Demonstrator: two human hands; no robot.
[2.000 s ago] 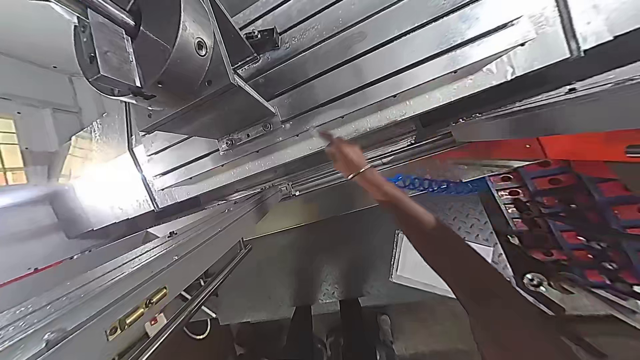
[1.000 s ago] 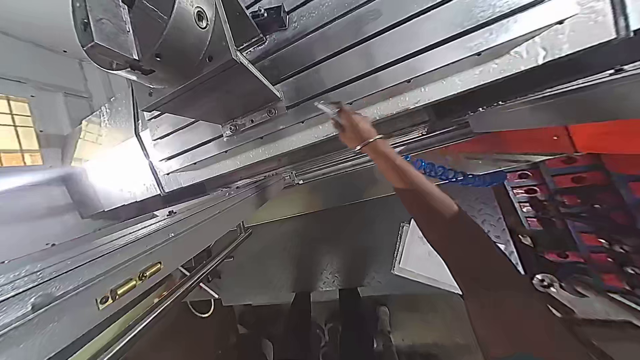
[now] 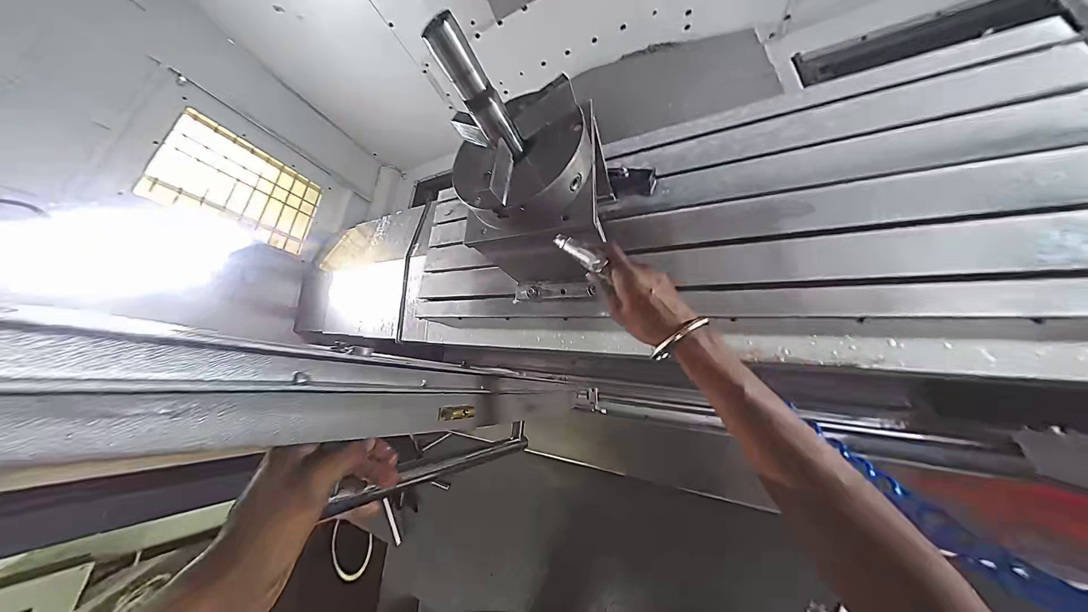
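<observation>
My right hand (image 3: 642, 297), with a bangle at the wrist, holds a small metal air blow gun or similar nozzle tool (image 3: 581, 253) pointing up and left. It is in front of the slotted machine table (image 3: 850, 246), just below a three-jaw chuck (image 3: 544, 170) on an angle bracket (image 3: 544, 259). A round metal shaft (image 3: 463, 64) stands out of the chuck's jaws, tilted. Low on the left, my left hand (image 3: 357, 476) is at a metal bar handle (image 3: 463, 463) under the machine door's edge; its fingers are partly hidden and its grip is unclear.
A long metal door or cover (image 3: 255, 408) crosses the left side. A coiled blue air hose (image 3: 884, 484) runs down at the right, past a red panel (image 3: 1003, 510). A bright barred window (image 3: 229, 178) is at the upper left. Rails run below the table's front edge.
My right hand has moved left to near the chuck, still with the metal tool. My left hand has come into view at the lower left. The view has tilted up.
</observation>
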